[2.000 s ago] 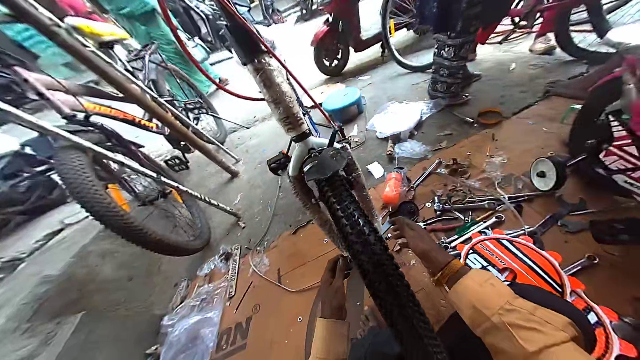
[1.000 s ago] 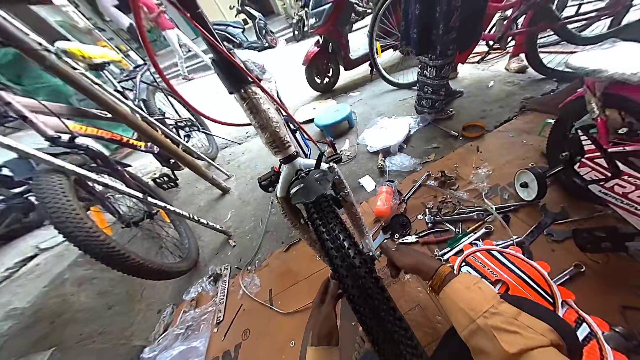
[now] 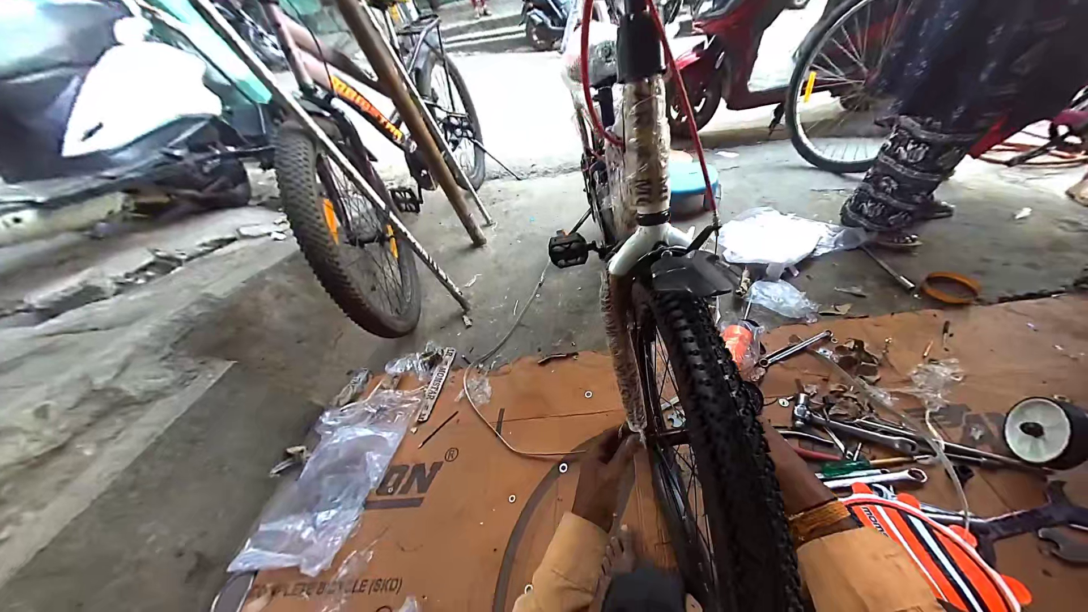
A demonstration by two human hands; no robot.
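Note:
A bicycle's knobby front tyre (image 3: 722,425) stands upright before me, in a white fork (image 3: 636,248) whose legs are wrapped in plastic. My left hand (image 3: 605,476) is at the lower end of the left fork leg, near the wheel's axle, its fingertips touching there. What those fingers grip is hidden. On the other side of the wheel is my right hand (image 3: 792,467), its fingers mostly hidden behind the tyre. A black mudguard piece (image 3: 693,274) sits over the tyre, below the wrapped head tube (image 3: 644,149).
Wrenches (image 3: 875,478) and other tools lie on the cardboard (image 3: 484,493) at right, with an orange-and-black item (image 3: 922,544) and a small wheel (image 3: 1044,432). Clear plastic (image 3: 340,484) lies at left. Another bicycle (image 3: 348,229) stands behind; a person's leg (image 3: 905,178) is at upper right.
The view has swung, so the wheel looks more upright. My right hand, seen beside the fork's lower right side a second ago, is now largely behind the tyre. My left hand is at the left fork end.

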